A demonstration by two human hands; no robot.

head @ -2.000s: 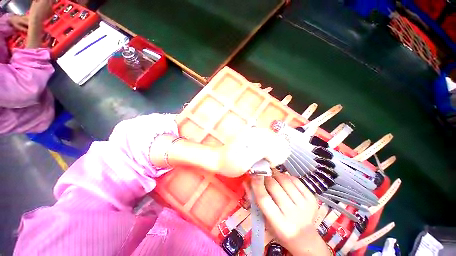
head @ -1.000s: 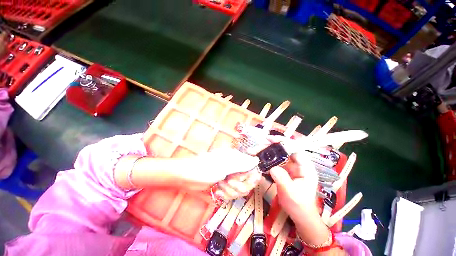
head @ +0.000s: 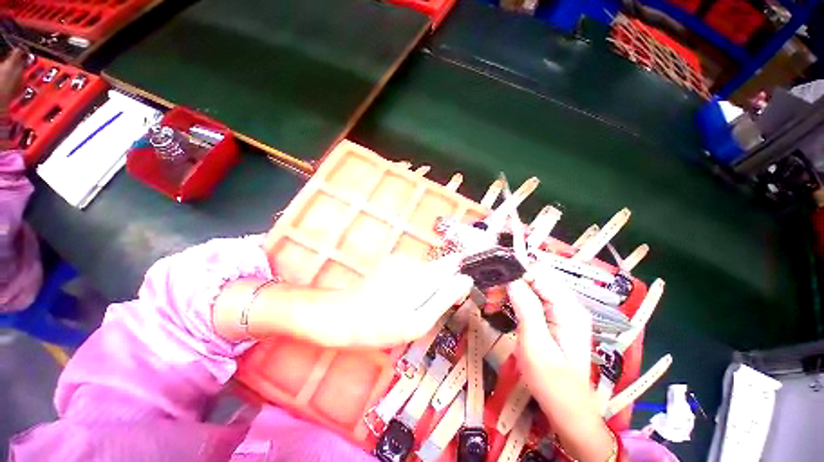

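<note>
A wristwatch with a dark squarish head (head: 492, 267) is held between my two hands over the tray. My left hand (head: 407, 302) grips it from the left, glare whitening the fingers. My right hand (head: 553, 338) grips it from the right with thumb and fingers. The red-orange watch tray (head: 312, 280) has bare square compartments on its left half. Its right half holds several watches, with straps sticking out past the rim. A bunch of grey straps (head: 601, 311) lies behind my right hand, partly hidden.
A red parts box (head: 185, 176) with shiny bits and a white paper sheet (head: 90, 158) with a blue pen (head: 94, 135) are at the left. A person's pink sleeve (head: 14, 230) shows at the left edge. A white crumpled piece (head: 673, 413) and papers (head: 750, 411) are at the lower right.
The bunch of grey straps has left my hands and lies on the tray's right side. A single watch is now held; its head has tilted since a second ago. The view has shifted right.
</note>
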